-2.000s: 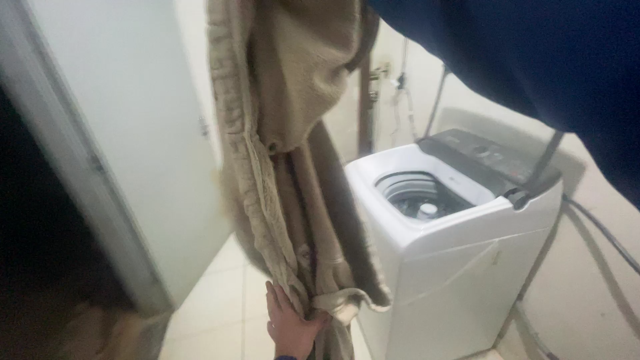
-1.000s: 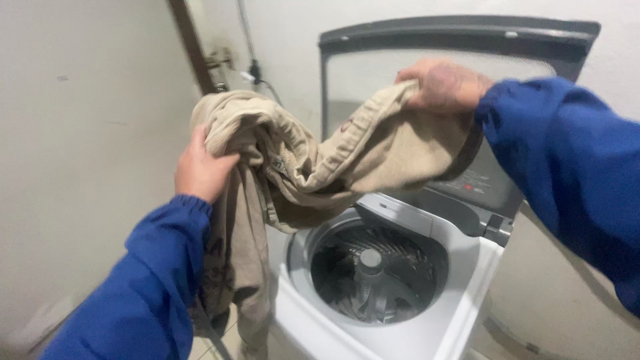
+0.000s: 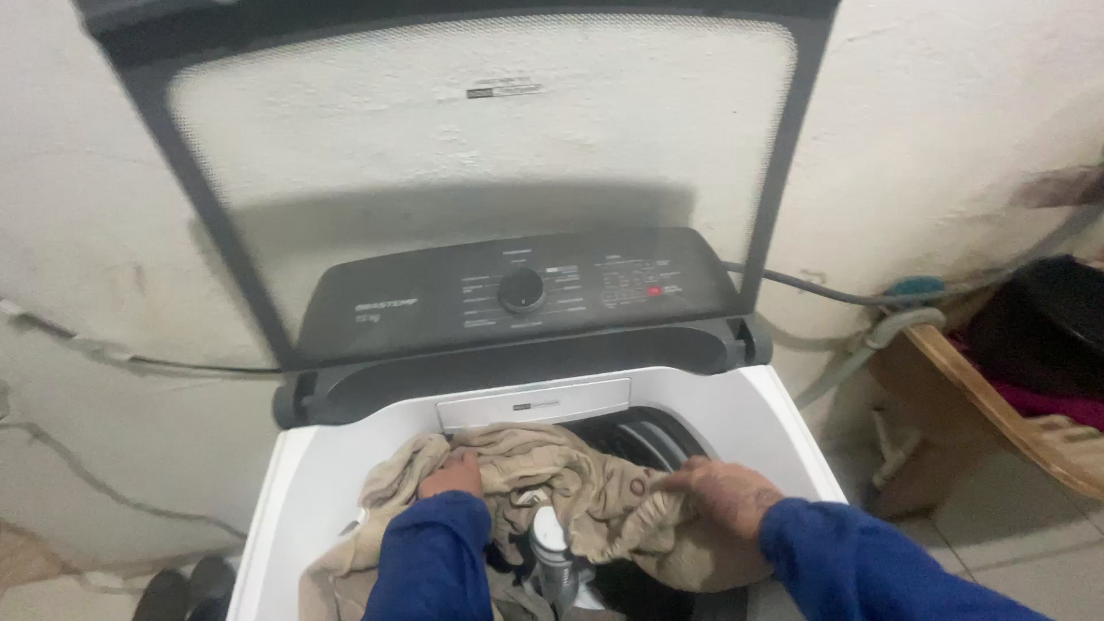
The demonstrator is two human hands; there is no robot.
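Note:
A beige cloth garment (image 3: pixel 552 466) lies bunched in the open top of a white washing machine (image 3: pixel 737 405), draped around the central agitator (image 3: pixel 550 539). My left hand (image 3: pixel 453 474) grips its folds at the left of the drum. On the right, my right hand (image 3: pixel 724 492) holds the garment's gathered edge, near a round button or eyelet. Part of the dark drum shows behind and below the cloth. The grey-framed lid (image 3: pixel 483 129) stands raised behind the control panel (image 3: pixel 517 293), which has a round knob.
A grey hose (image 3: pixel 819 293) runs along the wall to the right, above a wooden-edged container (image 3: pixel 975 379) with dark and magenta things in it. A cable (image 3: pixel 198 369) crosses the wall at left. Dark footwear (image 3: pixel 185 591) sits on the floor at lower left.
The garment has moved from in front of and above the machine down into its opening, with both hands on it. The view has shifted to face the machine closely.

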